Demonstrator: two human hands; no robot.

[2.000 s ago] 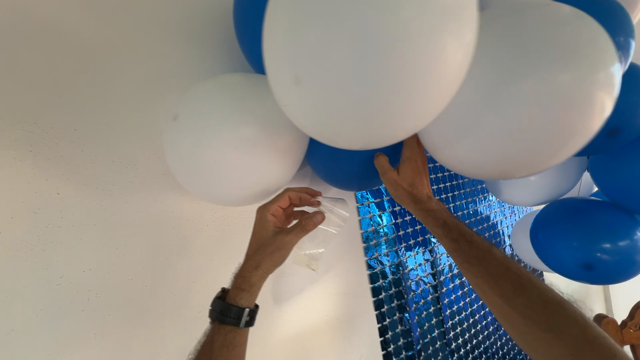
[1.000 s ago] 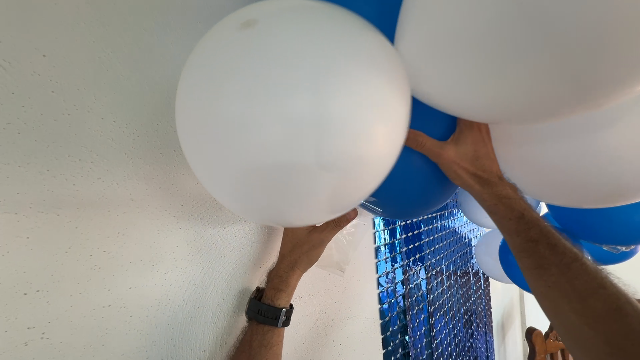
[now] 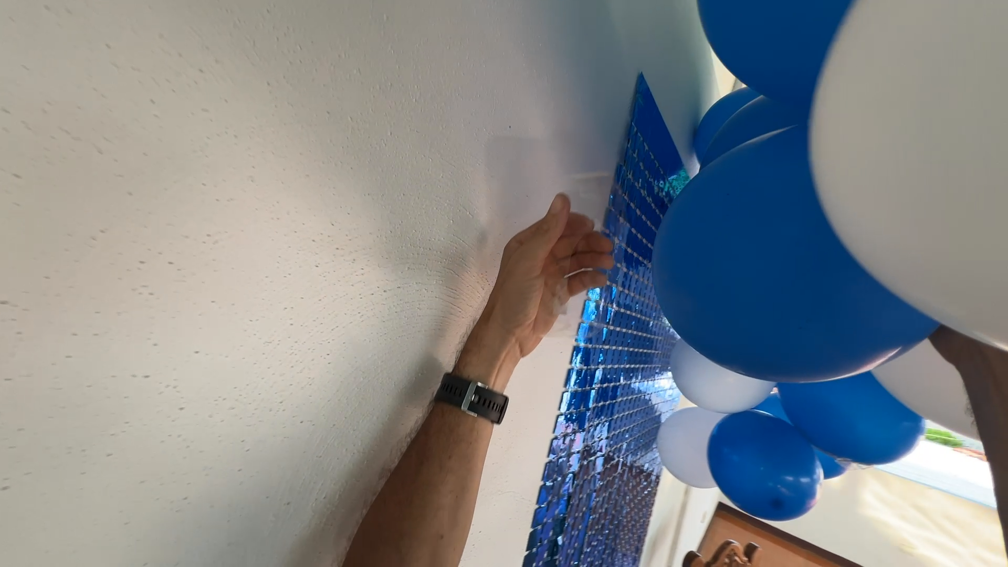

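My left hand (image 3: pixel 551 264), with a black watch strap on the wrist, is raised beside the white wall, fingers curled and thumb up. Thin clear plastic (image 3: pixel 562 303) shows at its palm and fingers; its full outline is hard to make out. Just behind the fingertips hangs a blue shimmer panel (image 3: pixel 606 378) of small shiny squares. At the right edge, part of my right hand (image 3: pixel 949 344) reaches in under a large white balloon (image 3: pixel 921 173) and beside a large blue balloon (image 3: pixel 756 260); the balloons hide its fingers.
The rough white wall (image 3: pixel 236 236) fills the left side. More blue balloons (image 3: pixel 764 465) and white balloons (image 3: pixel 717 382) cluster below and behind the large ones. A brown carved wooden piece (image 3: pixel 772 543) stands at the bottom right.
The white balloon that my left hand touched a second ago is off that hand, which now stands alone near the wall. The view has shifted closer along the wall, with the balloons farther right.
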